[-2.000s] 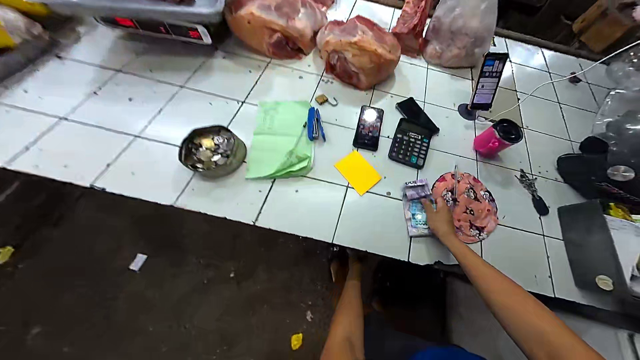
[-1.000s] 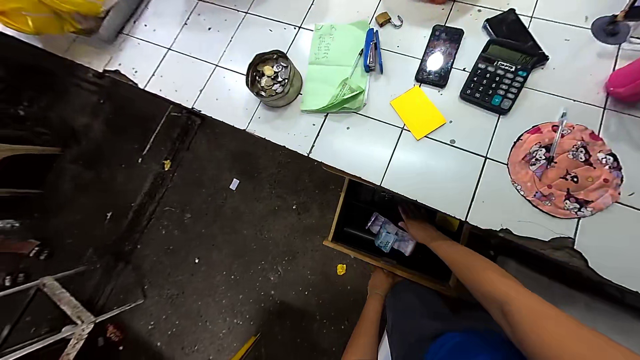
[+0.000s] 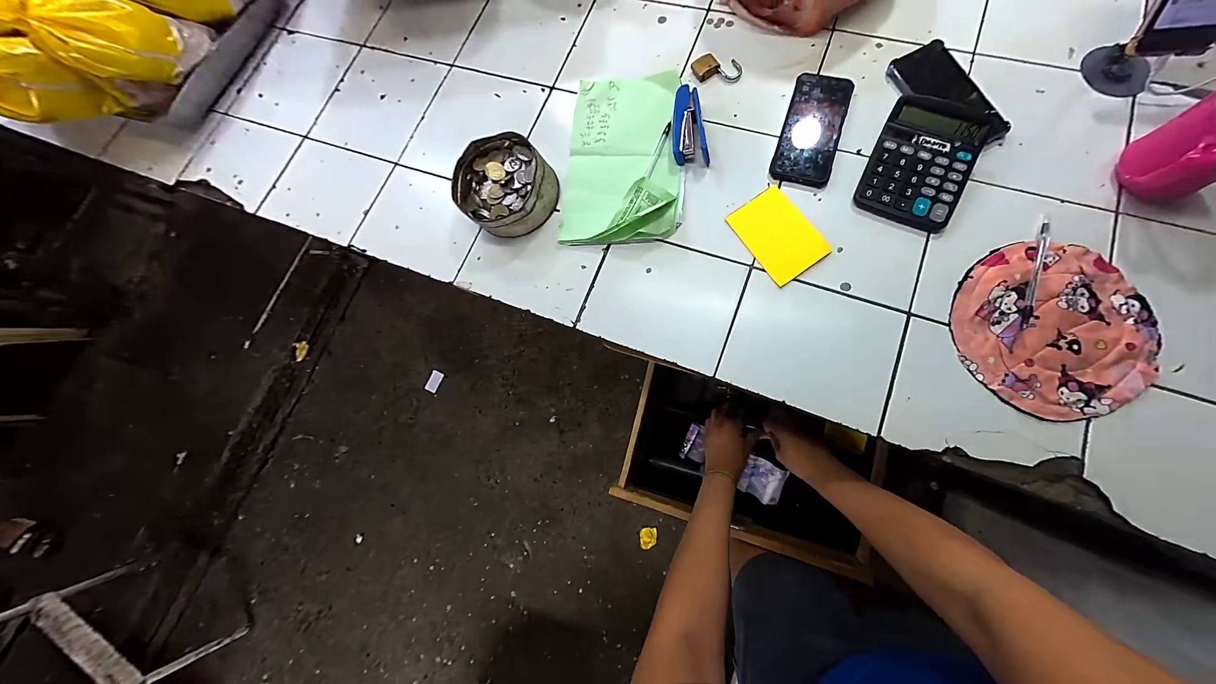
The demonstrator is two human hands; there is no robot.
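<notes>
Under the tiled counter stands a pulled-out wooden drawer (image 3: 655,502) with a dark inside. Purple banknotes (image 3: 763,480) lie in it, partly covered by my hands. My left hand (image 3: 727,445) is inside the drawer over the notes, its fingers mostly hidden. My right hand (image 3: 790,445) is beside it, reaching under the counter edge; its fingertips are near the left ones. Whether either hand holds something cannot be seen. Above on the counter are a yellow paper (image 3: 779,236), a black calculator (image 3: 920,163) and a round pink patterned cloth mat (image 3: 1054,332) with a pen (image 3: 1037,266) on it.
The white tiled counter (image 3: 807,328) also bears a tin of coins (image 3: 518,199), green paper (image 3: 608,142), a blue stapler (image 3: 690,125), a padlock (image 3: 706,66), a smartphone (image 3: 813,123) and a pink tumbler (image 3: 1173,157). The counter's edge is chipped. A metal frame (image 3: 81,636) stands lower left.
My right hand has moved from the notes by the pink mat down into the drawer, where the banknotes now lie. My left hand has come up from the drawer's front into it.
</notes>
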